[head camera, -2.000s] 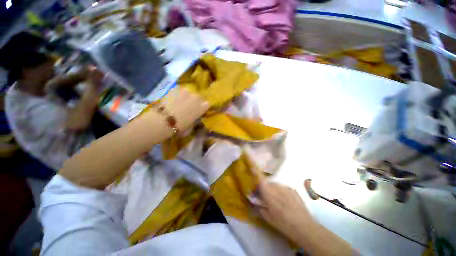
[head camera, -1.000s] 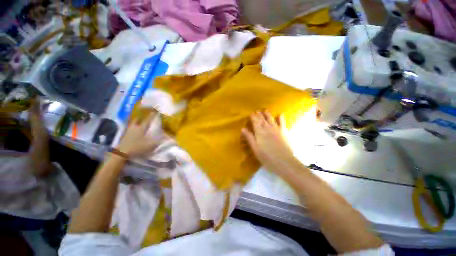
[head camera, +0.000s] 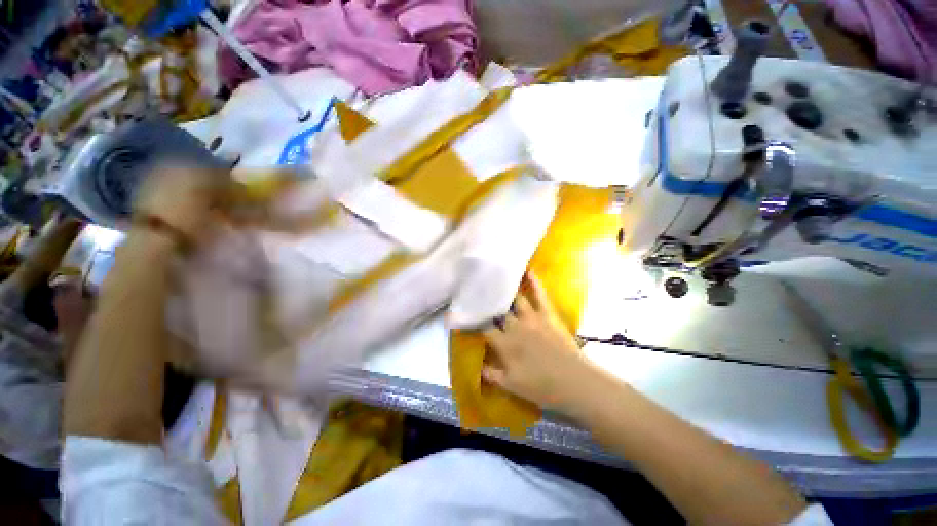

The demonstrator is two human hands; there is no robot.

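The mustard fabric (head camera: pixel 570 236) lies on the white table beside the sewing machine (head camera: pixel 709 154), one corner hanging over the front edge. White fabric (head camera: pixel 503 247) with mustard strips lies across it and stretches left. My right hand (head camera: pixel 534 349) rests on the mustard and white fabric, fingers bent; whether it grips is unclear. My left hand (head camera: pixel 185 200) is raised at the left, blurred, with blurred white and mustard fabric at its fingers. The presser foot area is in bright glare.
Scissors (head camera: pixel 869 406) with yellow and green handles lie on the table at the right. A grey motor-like box (head camera: pixel 128 164) stands behind my left hand. Pink cloth (head camera: pixel 354 41) is heaped behind the table. Part of another person (head camera: pixel 31 339) shows at the far left.
My left hand has moved left and up, drawing the white fabric with it. The white pieces now cover much of the mustard panel. My right hand has stayed near the same place.
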